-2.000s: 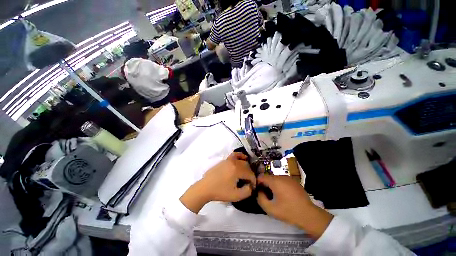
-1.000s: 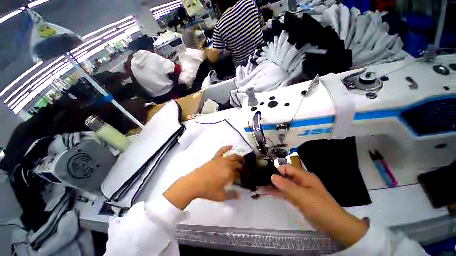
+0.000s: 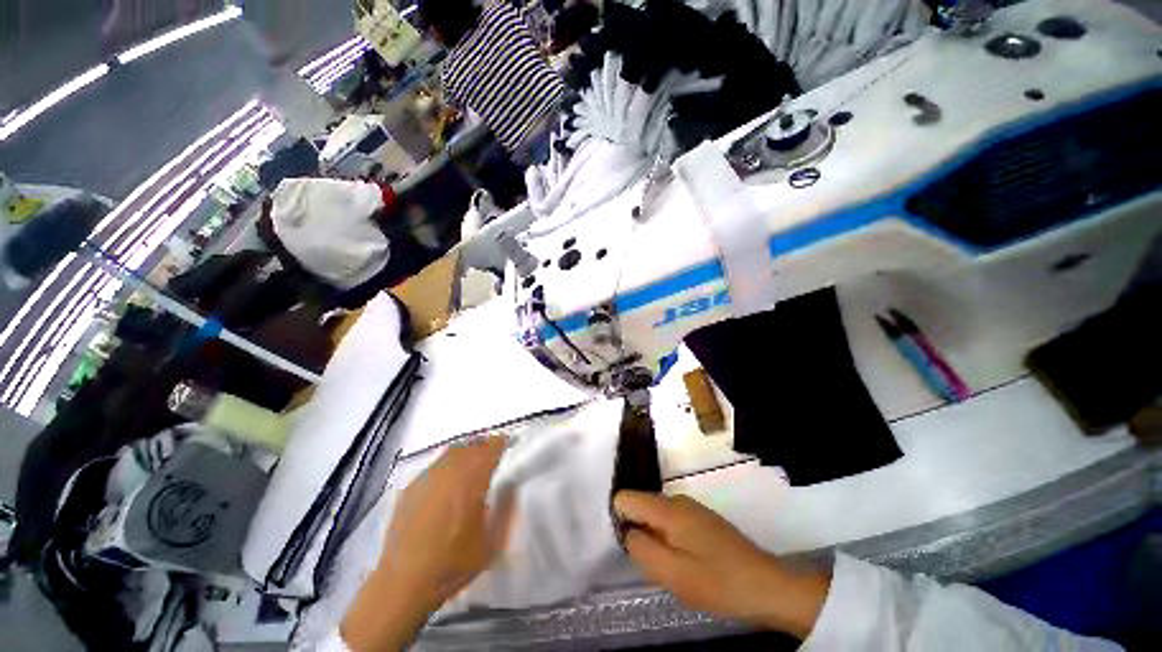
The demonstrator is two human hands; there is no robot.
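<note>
A white garment panel (image 3: 561, 516) lies in front of the sewing machine, with its right side at the presser foot (image 3: 631, 380). A narrow black fabric piece (image 3: 636, 452) runs from the foot toward me along the panel's right edge. My right hand (image 3: 695, 554) pinches the near end of this black piece between thumb and fingers. My left hand (image 3: 440, 535) is blurred over the left part of the panel; whether it grips the cloth cannot be told. A stack of black pieces (image 3: 803, 382) lies right of the foot.
Folded white panels with black edges (image 3: 338, 446) lie at left, beside a grey fan-like box (image 3: 191, 510). A tan block (image 3: 703, 401) stands right of the foot. Two pens (image 3: 924, 357) and a dark object (image 3: 1096, 363) lie at right. Fanned bundles (image 3: 612, 140) and a person in stripes (image 3: 503, 77) are behind.
The view has shifted. Both hands were close together at the bunched black piece by the foot; now they are nearer me and the piece is stretched straight beside the white panel.
</note>
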